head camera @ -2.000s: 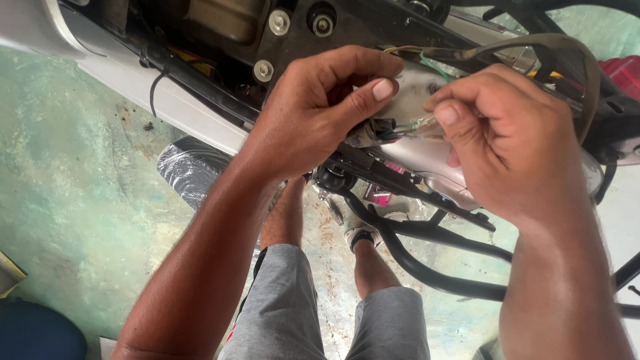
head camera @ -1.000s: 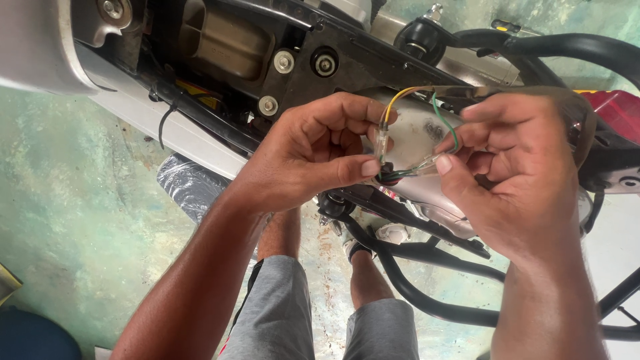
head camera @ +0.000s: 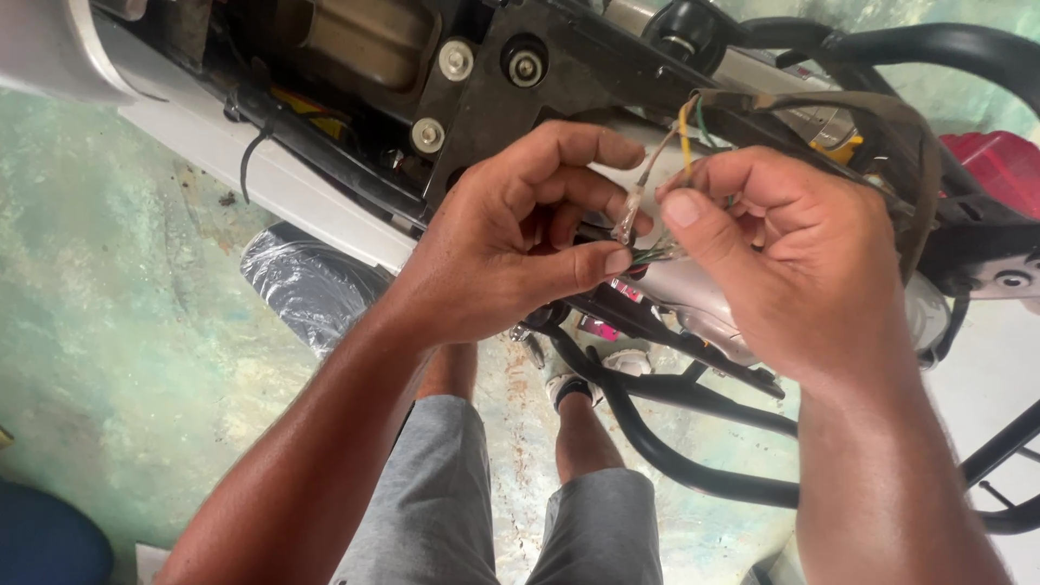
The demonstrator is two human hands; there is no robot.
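A dark-sheathed wiring harness (head camera: 845,99) loops over from the right above a motorcycle frame. Thin wires leave its end, among them a yellow wire (head camera: 685,142) and a green wire (head camera: 704,126). My left hand (head camera: 536,236) pinches a bundle of dark and green wires (head camera: 646,257) between thumb and fingers; its index finger is raised. Beside its fingertips is a clear-sleeved wire joint (head camera: 630,213). My right hand (head camera: 780,236) holds the yellow wire's lower end between thumb and index finger. Its other fingers are curled, and what they touch is partly hidden.
The motorcycle's black frame plate with bolts (head camera: 525,67) lies behind my hands. Black tubular bars (head camera: 715,483) run below and to the right. A plastic-wrapped seat-like part (head camera: 317,280) is at the left, a red plastic part (head camera: 995,171) at the right, and a dark blue round object (head camera: 49,536) at the lower left.
One second ago the yellow wire arched near my left fingertips; now its end is at my right thumb and index finger. My left index finger has lifted away from the wires.
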